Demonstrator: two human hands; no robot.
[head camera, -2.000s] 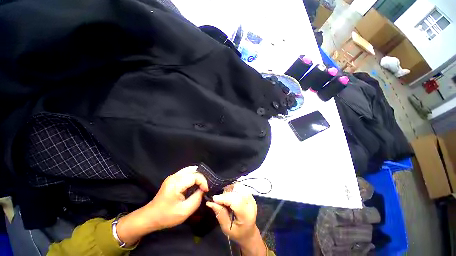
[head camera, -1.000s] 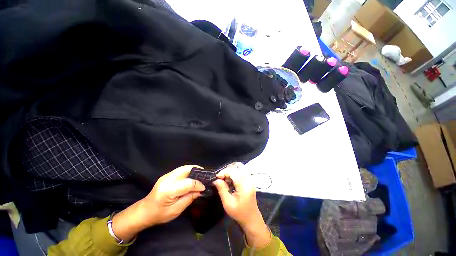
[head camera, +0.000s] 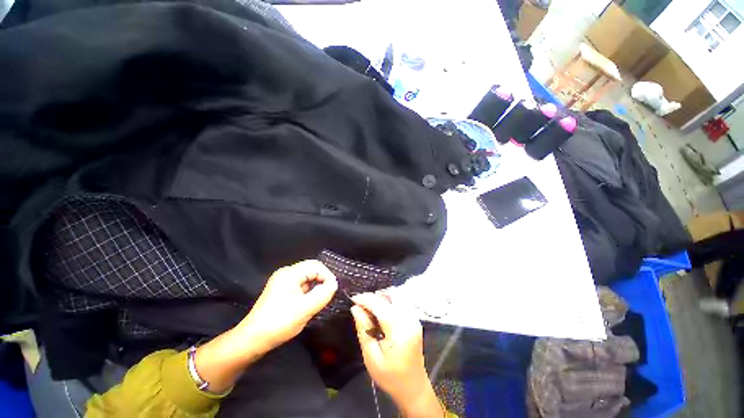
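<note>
A large black coat (head camera: 245, 163) covers the left of the view, its checked lining (head camera: 110, 249) showing where it is turned back. A stitched dark edge (head camera: 355, 268) of the cloth lies behind my hands. My left hand (head camera: 298, 298) is at this edge with thumb and forefinger pinched together; what they pinch is too small to tell. My right hand (head camera: 390, 331) is just right of it, fingertips pinched on a thin, barely visible needle, with a small dark object in the palm. A thin thread (head camera: 375, 400) hangs below the right hand.
On the white table (head camera: 522, 277) are a phone (head camera: 511, 201), a dish of dark buttons (head camera: 481, 147) and black thread spools (head camera: 520, 122) with pink ends. Dark garments (head camera: 616, 180) lie right of the table, above a blue crate (head camera: 665, 343). A checked garment (head camera: 579, 367) is lower down.
The cloth edge my fingers pinched has been let go and lies flatter behind them. My hands have parted slightly. A dark shape has appeared at the right rim.
</note>
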